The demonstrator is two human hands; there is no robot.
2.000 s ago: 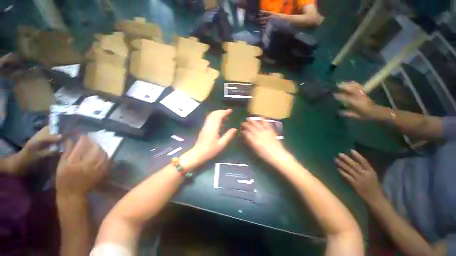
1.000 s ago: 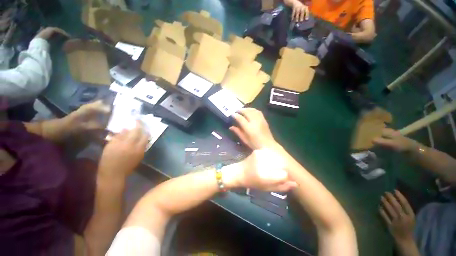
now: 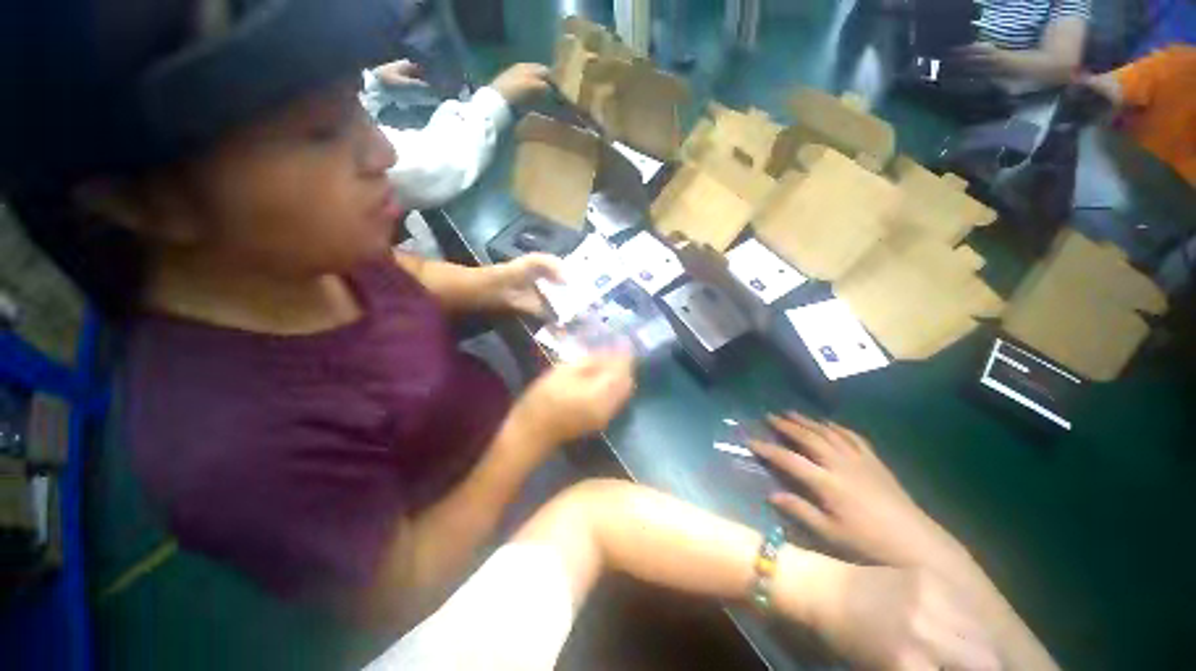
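My right hand (image 3: 833,479) lies palm down on the table with its fingers spread, beside and partly over small dark cards (image 3: 737,448) with white print. My left hand (image 3: 905,619), with a beaded bracelet at the wrist, is blurred near the bottom edge and overlaps my right forearm; its fingers and anything in it cannot be made out. Beyond my hands, an open brown-lidded box (image 3: 837,338) shows a white leaflet on top. Another open box (image 3: 1030,383) at the right has a black card with white lines on it.
A person in a maroon shirt (image 3: 289,433) sits close at my left, holding white leaflets (image 3: 584,278) over the table edge. More open boxes (image 3: 558,171) stand in a cluster ahead. Other people's arms and dark items (image 3: 1010,151) are at the far side.
The view has swung left, so the neighbour fills the left side. My left hand has crossed over my right forearm. My right hand has moved from the boxes at right to the small dark cards.
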